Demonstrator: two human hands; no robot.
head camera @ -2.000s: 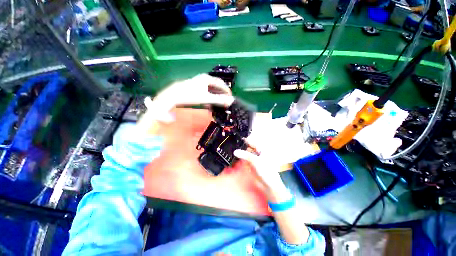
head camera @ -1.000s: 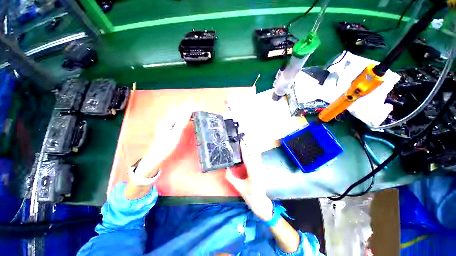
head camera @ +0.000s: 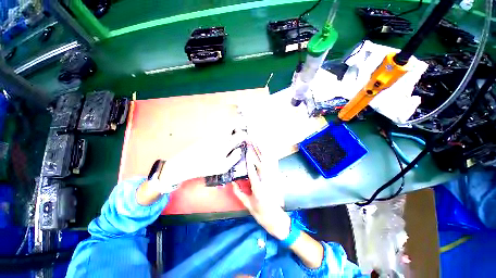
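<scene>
A black boxy unit (head camera: 220,178) is held low over the orange-red work mat (head camera: 179,122), near its front edge. My left hand (head camera: 198,160) lies over the unit from the left and hides most of it; the hand is washed out by glare. My right hand (head camera: 261,190) holds the unit's right side, with its fingers up along it. Small dark parts show between the fingertips; I cannot tell what they are.
Film-wrapped units (head camera: 57,203) line the left. Black units (head camera: 205,44) stand on the far green surface. The orange screwdriver (head camera: 373,87) and a green-topped syringe (head camera: 312,65) hang at right, near the blue screw tray (head camera: 333,149), white paper (head camera: 400,103), teal-handled tool (head camera: 408,138) and a black pile (head camera: 462,103).
The unit was opened out two seconds ago, then showed a closed, flat face. Now it is turned and mostly covered, with my left hand moved right onto it. The view has shifted slightly.
</scene>
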